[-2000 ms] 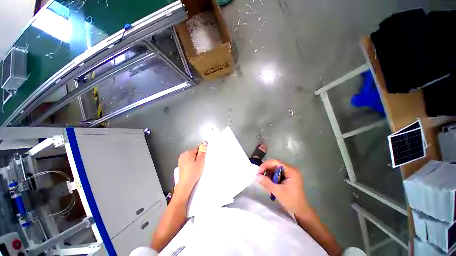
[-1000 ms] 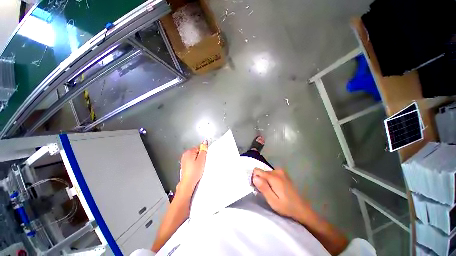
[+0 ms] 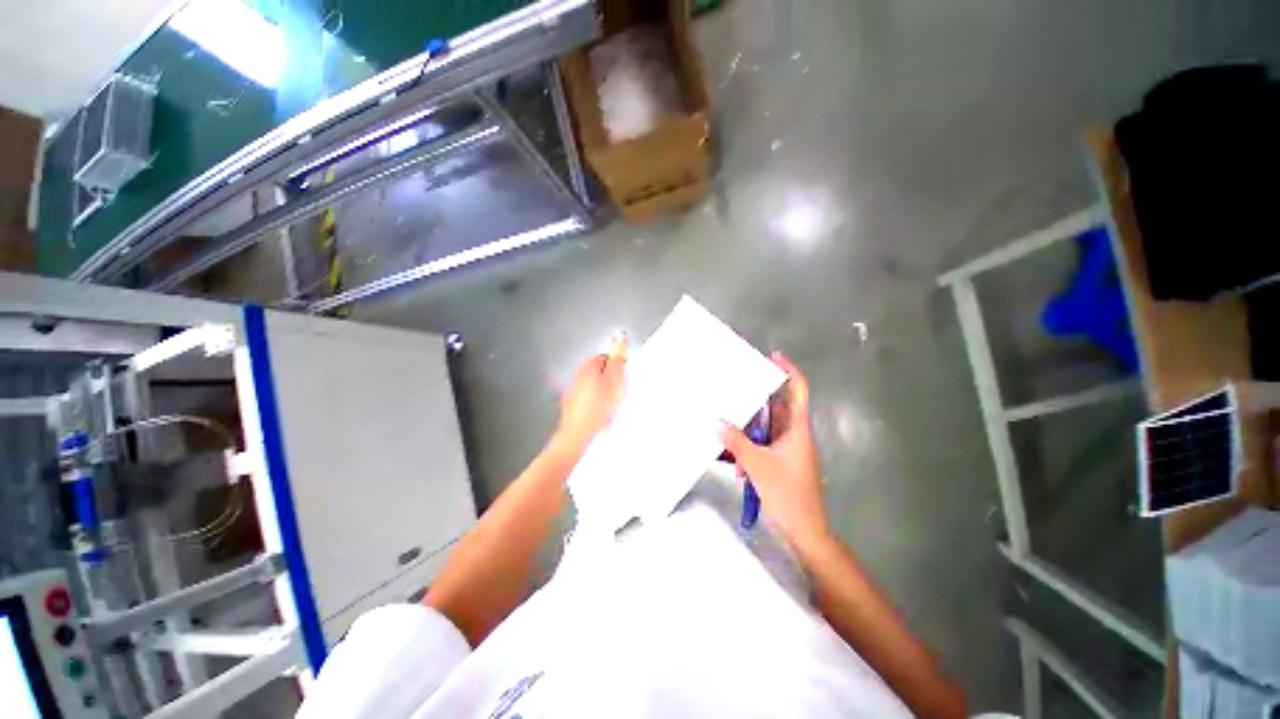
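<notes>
A small solar panel (image 3: 681,400) is held in front of my body with its blank white back towards me. My left hand (image 3: 592,405) grips its left side. My right hand (image 3: 779,457) holds its right edge and also has a dark blue utility knife (image 3: 757,471) within the fingers. The panel's lower end blends with my white clothing, so its outline there is hard to tell. Its cell side is hidden.
A green conveyor (image 3: 379,25) is at upper left, with an open cardboard box (image 3: 660,169) of pale scraps beside it. A white machine (image 3: 372,450) stands left. At right, a brown table (image 3: 1179,351) holds black piles, gridded panels (image 3: 1190,457) and white-sided stacks (image 3: 1228,590).
Both hands and the panel have moved up and forward. The blue knife shows again in my right hand. The view has shifted, so the surroundings sit further right.
</notes>
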